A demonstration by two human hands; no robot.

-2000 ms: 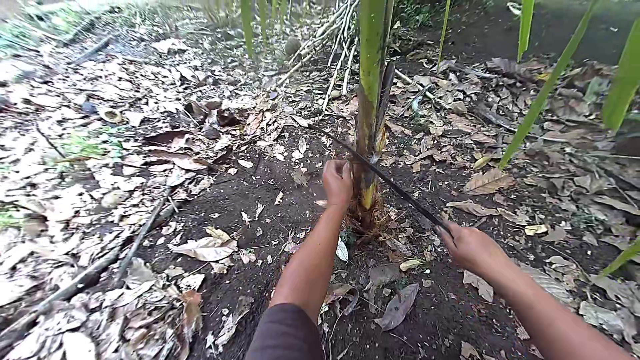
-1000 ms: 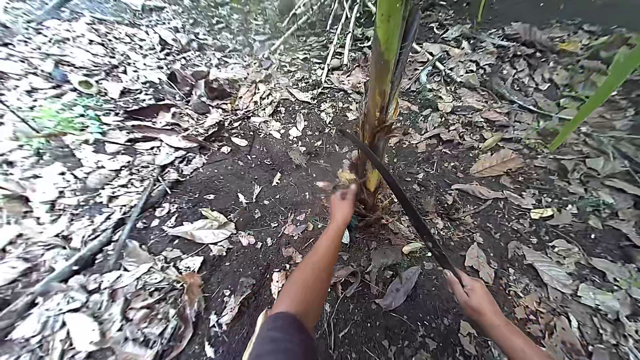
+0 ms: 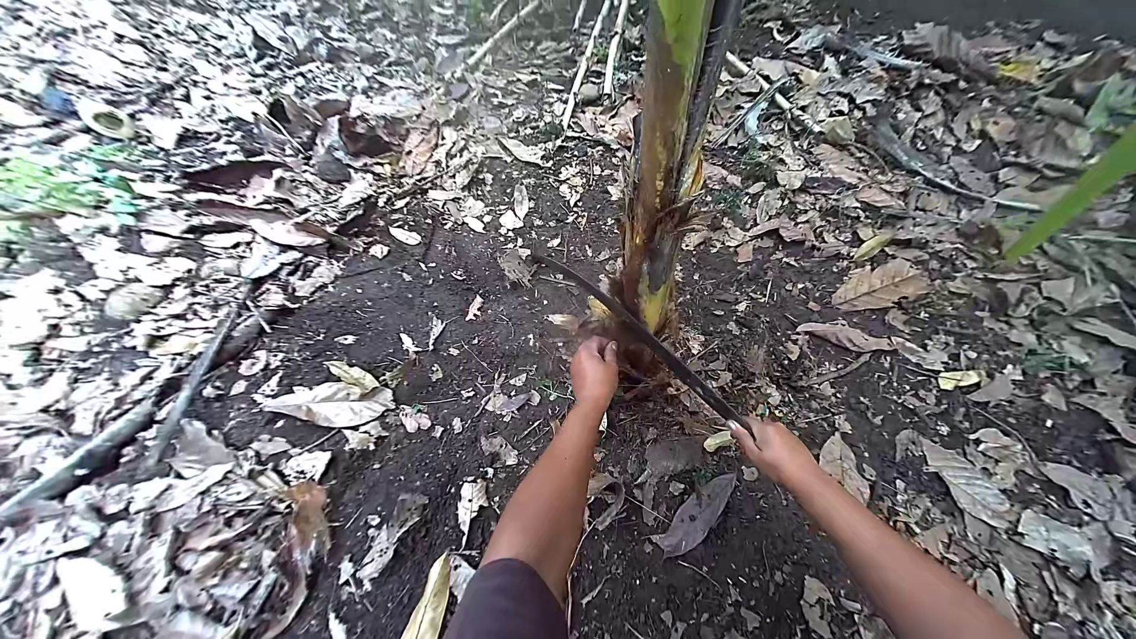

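Note:
A young palm's stem, green above and brown and yellow with fibres lower down, rises from dark soil. My right hand grips the handle end of a machete. Its long dark blade slants up to the left, across the front of the stem's base. Close by the base on the left, my left hand has its fingers curled at a blurred bit of fibrous husk. The blade passes just above and beside that hand.
Dry leaves cover much of the ground around the soil. Long branches lie at the left, and thin sticks behind the stem. A green leaf blade reaches in at the right.
My left hand has moved down along the stem, from beside its middle to near its base. The machete now crosses lower on the stem. The view has shifted downward.

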